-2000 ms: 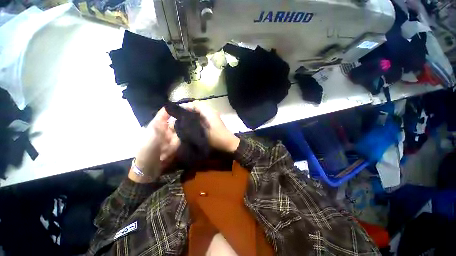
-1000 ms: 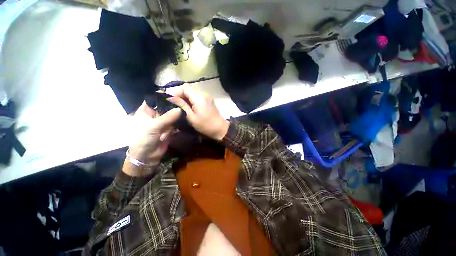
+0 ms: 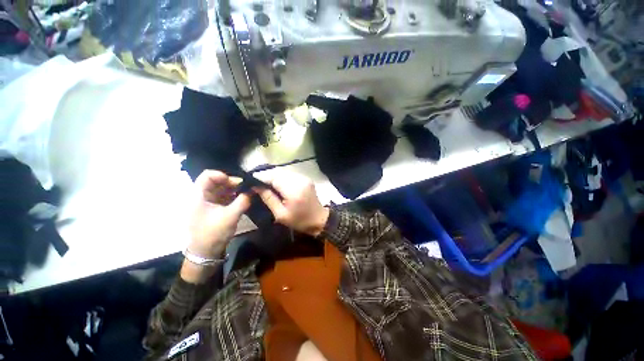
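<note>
A small black fabric piece is pinched between both hands in front of the wearer, at the table's front edge. My left hand grips its left side with thumb and fingers. My right hand grips its right side. A black pile of cut pieces lies just beyond my left hand, and another black pile lies to the right. The grey-white sewing machine stands behind them. Its lit needle area is between the piles. The fingers partly hide the held piece.
A smaller black piece lies right of the piles. Dark pieces lie at the table's left. A pink cone is among dark fabric at the right. A blue basket is below the table edge. Clear plastic lies back left.
The view has tilted up, then shows more of the machine than one second ago. The hands have shifted their hold on the black piece, which hangs lower between them in the earliest frame.
</note>
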